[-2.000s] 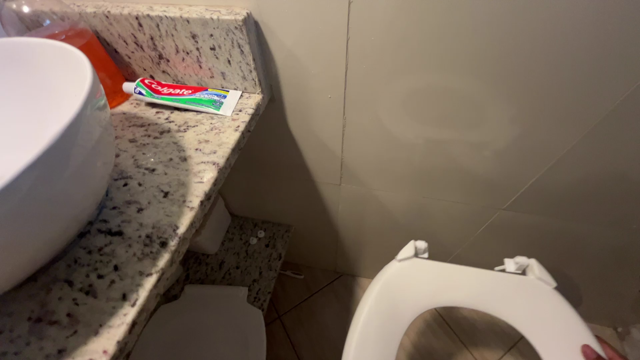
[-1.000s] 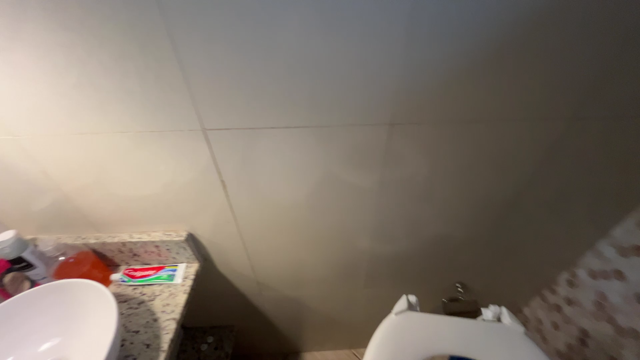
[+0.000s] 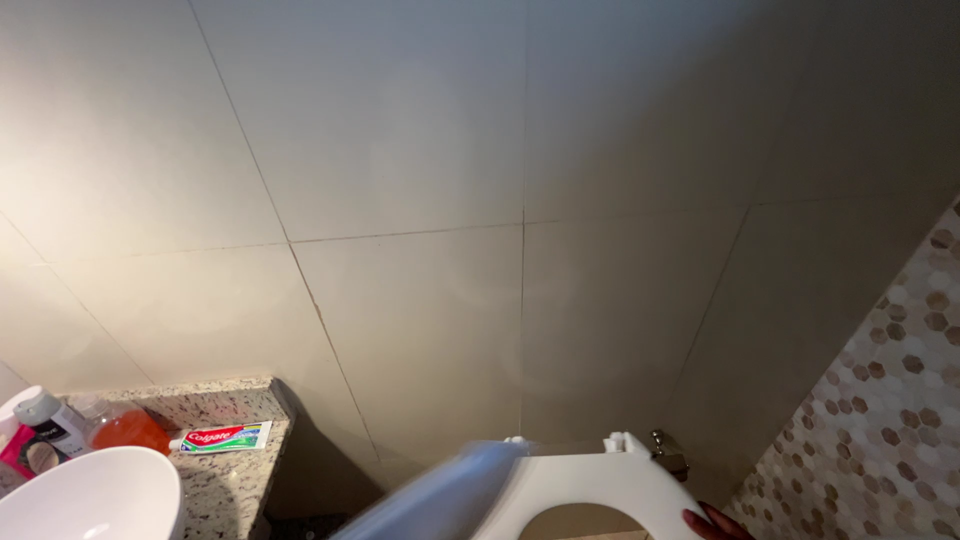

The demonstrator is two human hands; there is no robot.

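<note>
A white toilet seat ring (image 3: 585,472) with white hinge fittings (image 3: 626,442) along its far edge is at the bottom of the view, in front of the tiled wall. My right hand (image 3: 716,523) grips the ring's right side; only its fingers show at the bottom edge. A blurred bluish-grey thing (image 3: 442,491) lies over the ring's left side; blur hides what it is. My left hand is not in view.
On the left, a speckled granite counter (image 3: 221,487) holds a white basin (image 3: 90,491), a Colgate toothpaste tube (image 3: 223,437), an orange liquid bottle (image 3: 127,431) and other bottles. A metal fixture (image 3: 670,457) is on the wall; hexagonal mosaic (image 3: 870,427) covers the right wall.
The view has tilted up to the wall since two seconds ago. The blurred bluish-grey thing now covers the ring's left side, and my right hand's fingers show again.
</note>
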